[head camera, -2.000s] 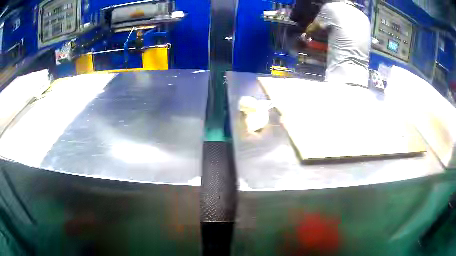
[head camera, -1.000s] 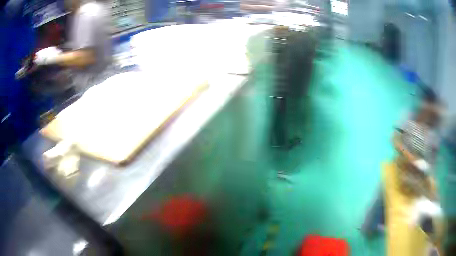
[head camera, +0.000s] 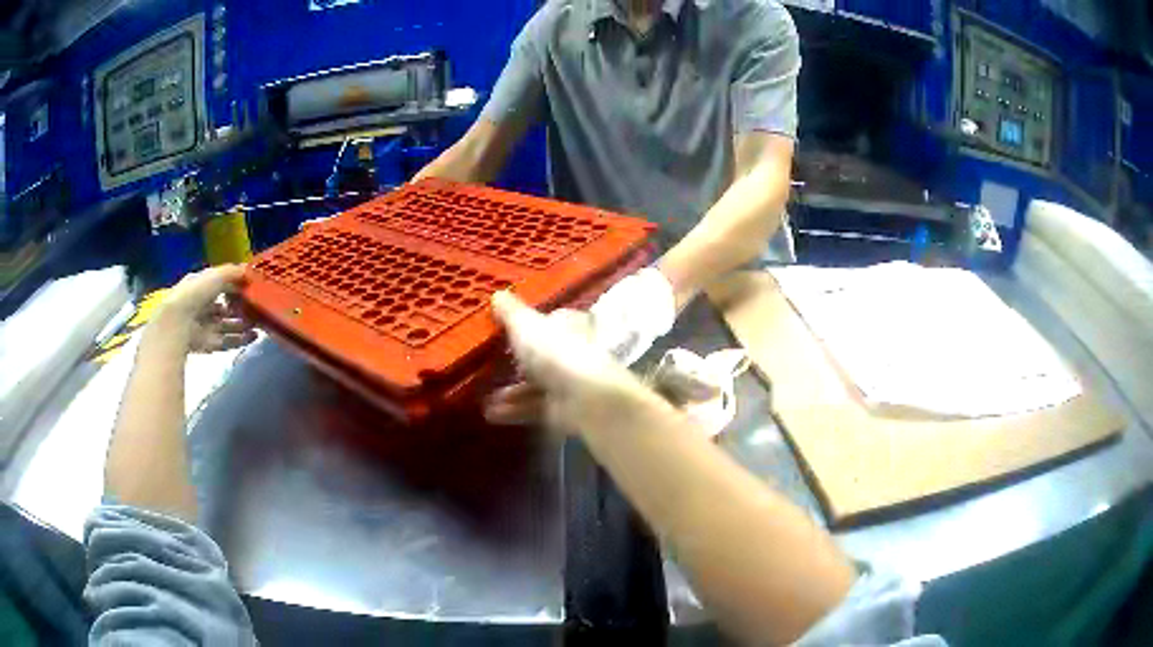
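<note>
An orange-red loading tray (head camera: 443, 278) with two keyboard-shaped patterns of holes is held tilted above the metal bench. A second red layer shows under its top slab. The holes I can see look empty. My left hand (head camera: 209, 310) is bare and grips the tray's left edge. My right hand (head camera: 563, 367) is bare and slightly blurred, at the tray's right front corner, with thumb on top and fingers below. A person (head camera: 670, 114) in a grey shirt stands opposite; their white-gloved hand (head camera: 639, 314) is at the tray's right side.
The metal bench (head camera: 341, 544) lies below. A wooden board (head camera: 872, 474) with white sheets (head camera: 923, 335) is at the right. White gloves or cloth (head camera: 708, 379) lie beside it. A dark vertical strip (head camera: 610, 556) crosses the front. Blue machines (head camera: 493, 63) stand behind. White padded shapes are at both sides.
The view has swung back from the aisle to the bench. The tray, both my hands and the person facing me are now in view at the bench; none of my hands showed before.
</note>
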